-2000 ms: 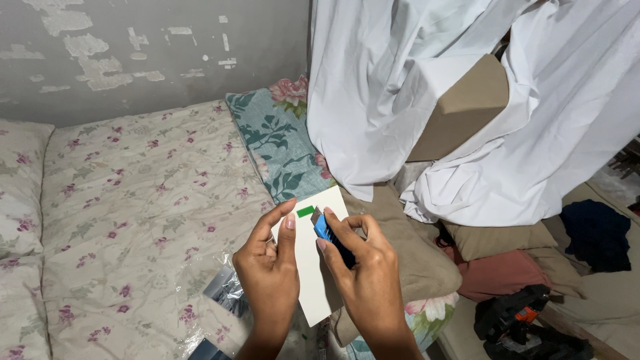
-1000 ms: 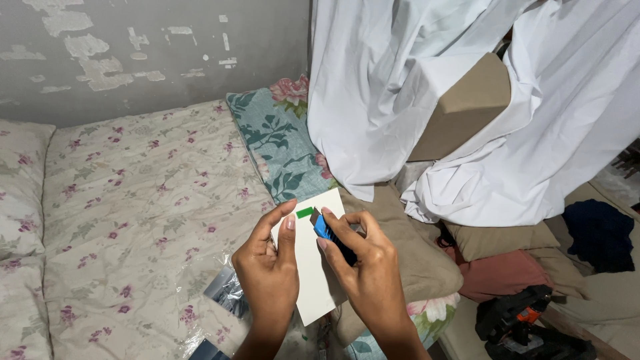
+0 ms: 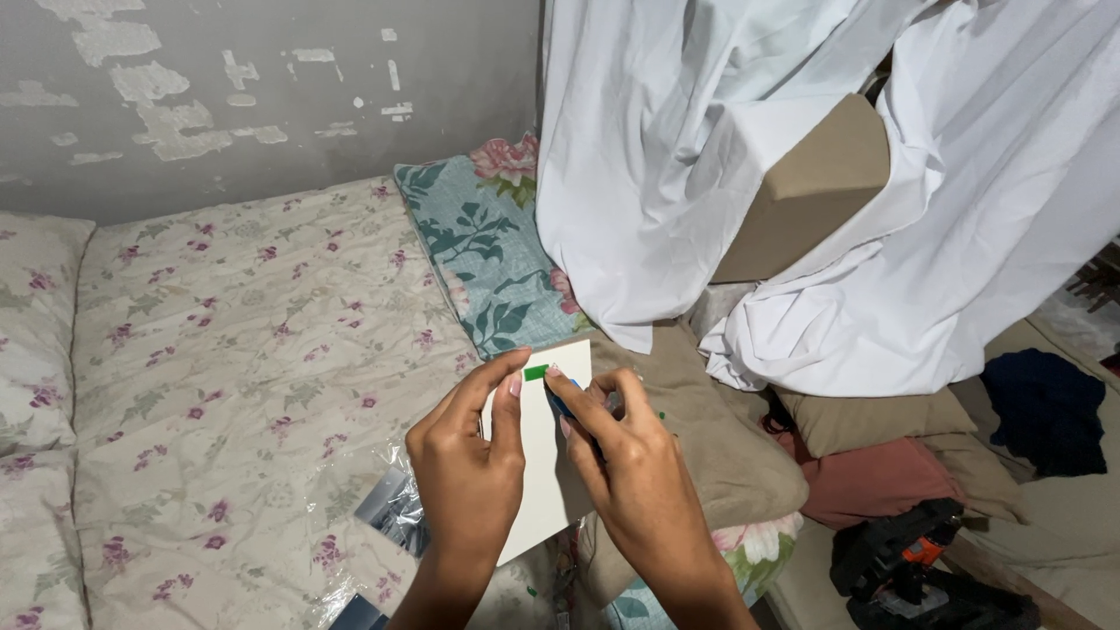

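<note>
A white rectangular board point(image 3: 544, 472) lies tilted between my hands, with a small green strip point(image 3: 536, 373) near its top edge. My left hand point(image 3: 477, 437) grips the board's left side, its thumb and index fingertip just left of the strip. With my right hand point(image 3: 621, 429) I hold a small blue tool point(image 3: 560, 404), mostly hidden under the fingers, so its kind cannot be told. The right index fingertip touches the board at the strip's right end.
Clear plastic packets point(image 3: 394, 507) lie on the floral bedsheet point(image 3: 219, 367) at left. A beige cushion point(image 3: 700, 437) and white cloth point(image 3: 647, 219) are at right. An open black case with an orange tool point(image 3: 923, 549) sits lower right.
My right index finger has moved from the blue tool onto the board beside the green strip. The tool has turned and is now mostly covered by my fingers.
</note>
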